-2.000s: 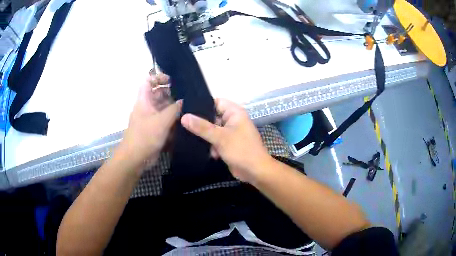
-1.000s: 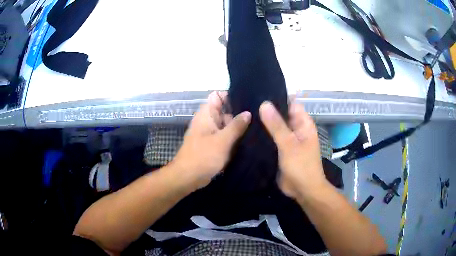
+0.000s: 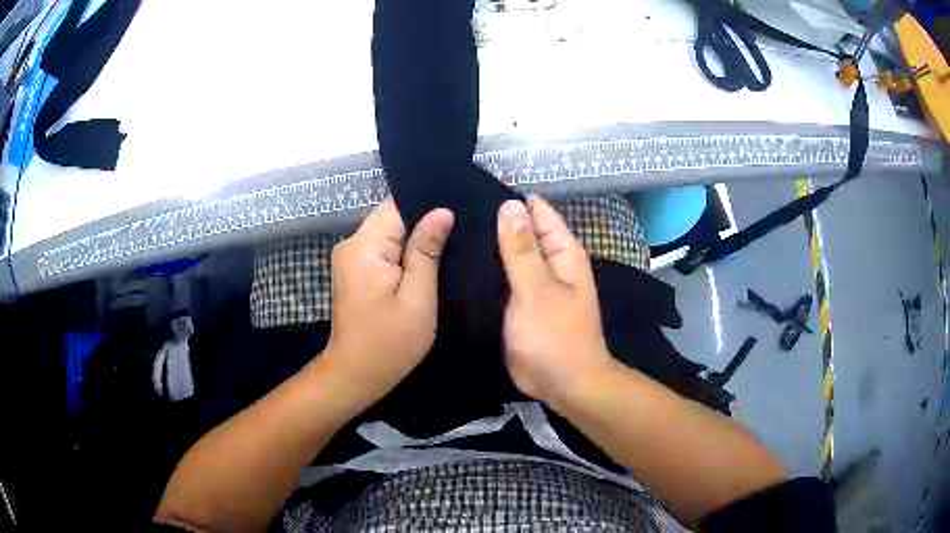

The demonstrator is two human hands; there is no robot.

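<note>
A wide black rib band (image 3: 427, 94) runs from the top edge of the view down over the table's front edge. My left hand (image 3: 380, 297) grips its left side, thumb on top. My right hand (image 3: 547, 297) grips black fabric at its right side, thumb on top. Both hands are just below the table edge, above my lap. The black garment piece (image 3: 458, 364) lies on my lap under and between my hands. The band's far end is out of the picture.
Black shears (image 3: 732, 52) lie at the upper right. Binding tape (image 3: 859, 125) hangs from the orange tape guide (image 3: 849, 73) beside a yellow disc (image 3: 927, 62). Spare black bands (image 3: 78, 141) lie at the left. A ruler (image 3: 667, 161) lines the edge. Black scraps (image 3: 781, 315) lie on the floor.
The view has shifted, and the presser foot area has left the picture. The band now folds to the right near the table edge. Both hands still hold black fabric, further below the edge.
</note>
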